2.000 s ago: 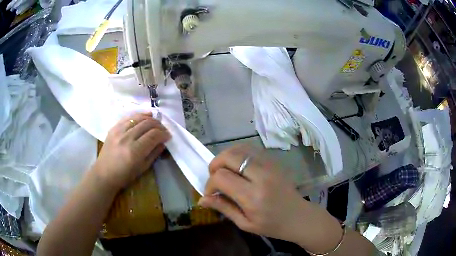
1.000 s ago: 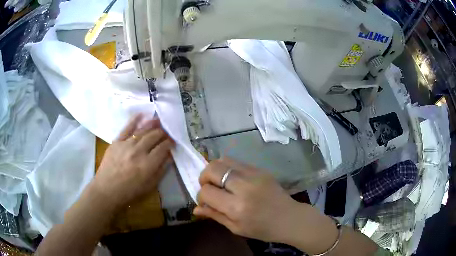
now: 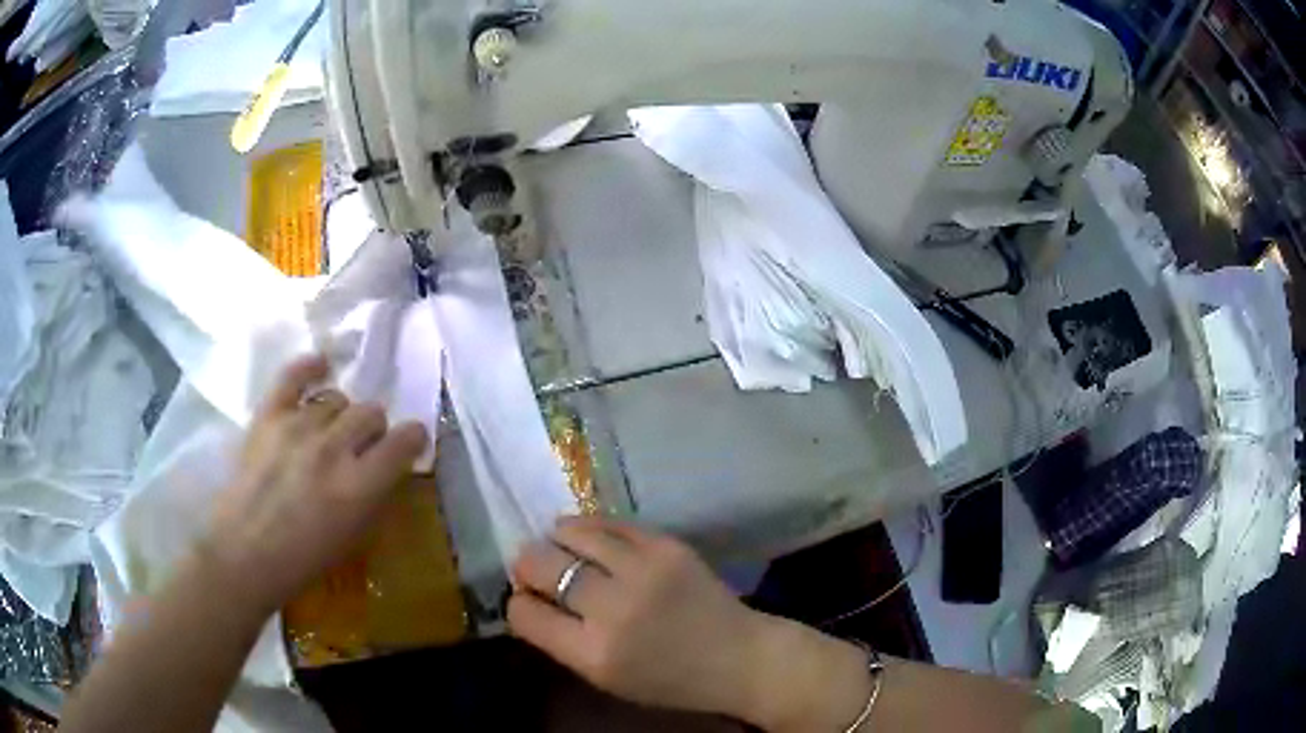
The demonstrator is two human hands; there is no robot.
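A white garment panel [image 3: 229, 322] lies left of and under the needle, with folds near the foot. A long white strip [image 3: 501, 415] runs from the presser foot [image 3: 421, 264] toward the front edge. My left hand [image 3: 308, 465] lies on the panel, fingers spread and slightly blurred; whether it pinches the cloth cannot be told. My right hand [image 3: 609, 602], with a ring, holds the lower end of the strip between thumb and fingers. The panel edge and the strip lie apart below the foot.
The machine head [image 3: 716, 57] spans the top. A fanned strip bundle [image 3: 774, 272] lies under its arm, with black snips [image 3: 971, 324] beside it. White cut pieces [image 3: 72, 401] lie far left. Checked cloth rolls [image 3: 1124, 494] and a black rectangle [image 3: 973, 544] are at right.
My left hand has moved left, away from the seam below the needle, and the panel has bunched and shifted. My right hand has moved slightly left and down with the strip.
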